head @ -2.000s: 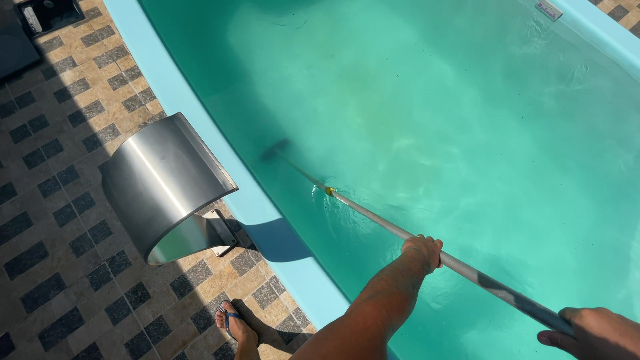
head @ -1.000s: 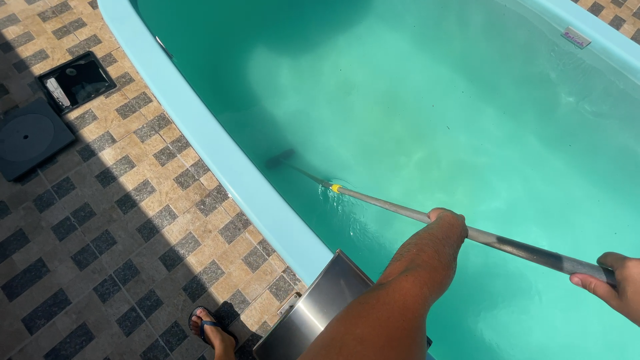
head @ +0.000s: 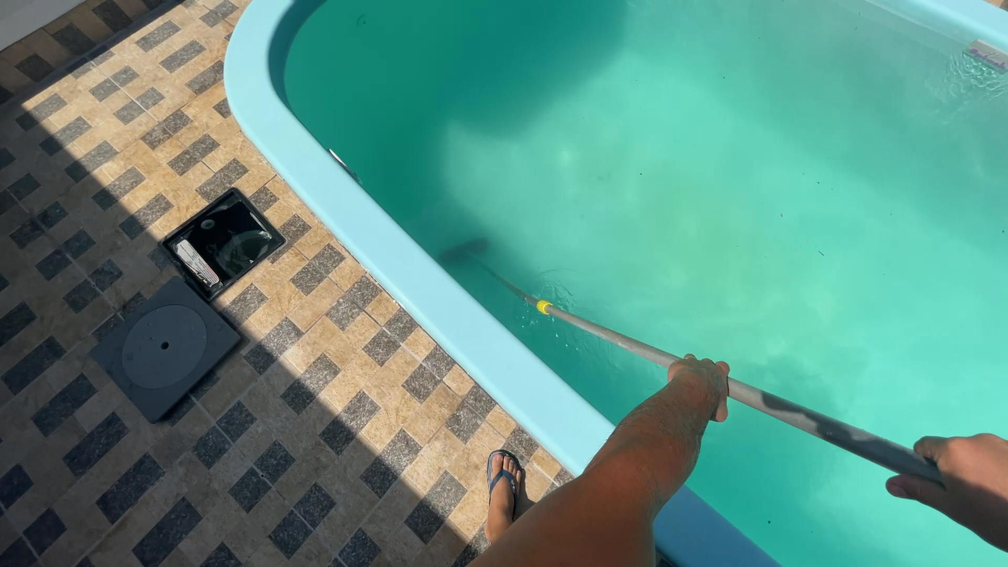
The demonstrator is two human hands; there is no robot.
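My left hand (head: 701,379) grips the middle of a long metal telescopic pole (head: 795,413) over the pool. Close to the right edge of the view, my right hand (head: 957,476) is closed around the pole's upper part. The pole slants down to the left, past a yellow collar (head: 543,306) near the water's surface. At its far end a dark, blurred brush or vacuum head (head: 465,250) lies under the greenish water, near the pool's left wall. Its exact shape is hidden by the cloudy water.
The light blue pool rim (head: 441,315) runs diagonally between water and tiled deck. An uncovered square skimmer box (head: 224,242) is set in the deck, with its grey lid (head: 165,346) beside it. My sandalled foot (head: 504,488) stands near the rim.
The view has shifted a lot along the pool, bringing its rounded corner into sight. The curved steel fixture seen earlier is out of view. Both hands still hold the pole.
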